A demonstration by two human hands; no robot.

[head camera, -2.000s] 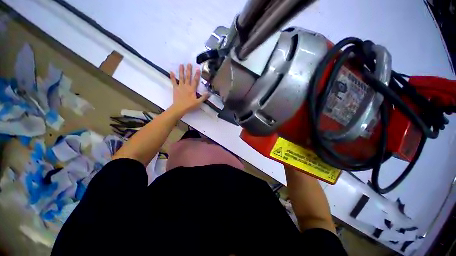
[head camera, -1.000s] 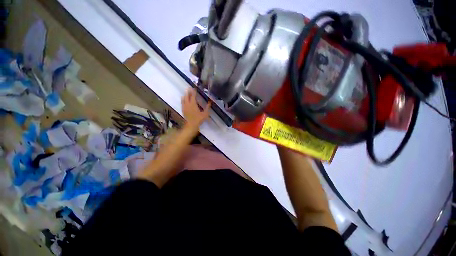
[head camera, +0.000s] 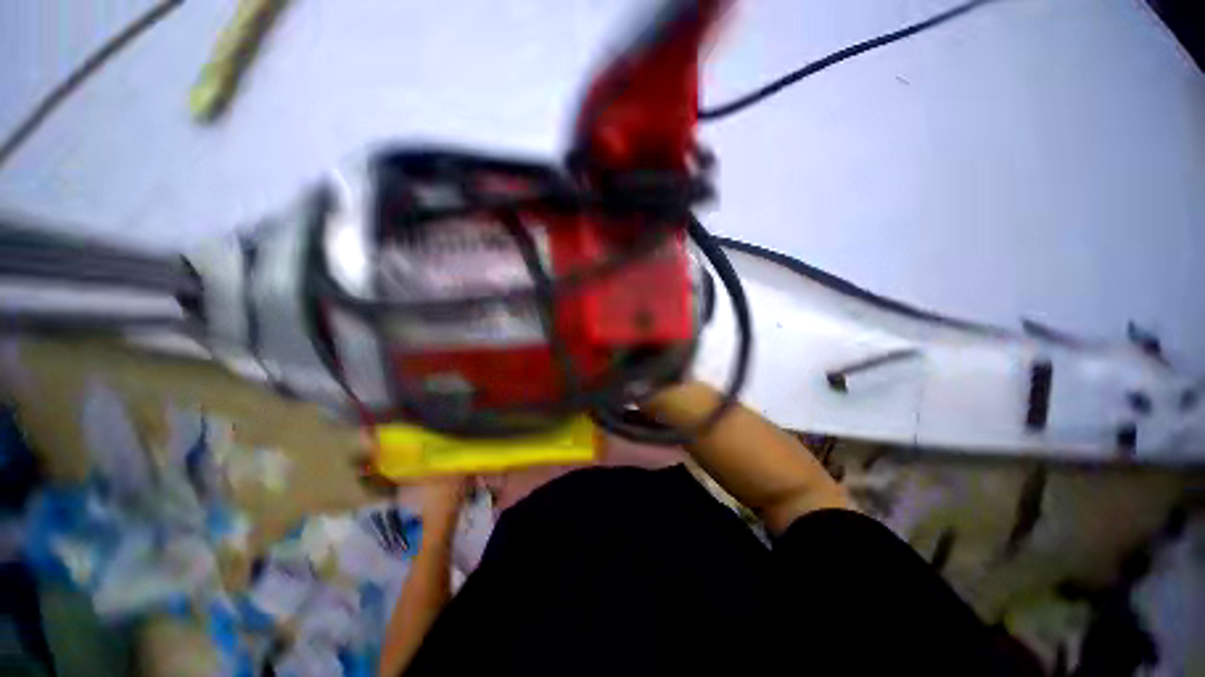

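Note:
The cloth cutting machine is large and blurred at left centre, with a red and silver motor, black cord loops and a yellow warning strip. It stands over the near edge of the white paper marker. My right forearm reaches up behind the motor; my right hand is hidden by it, so its grip cannot be told. My left forearm rises below the yellow strip. My left hand is mostly hidden by the machine, with only a small blurred part showing at the strip's left end.
A yellowish bar lies on the paper at upper left. A black cord trails to the upper right. Short dark scraps lie along the right near edge. Blue and white scraps cover the floor at lower left.
The view has swung to the right along the lay. The machine has turned and now appears further left. My left hand, earlier visible with fingers spread at the fabric edge, is now mostly behind it.

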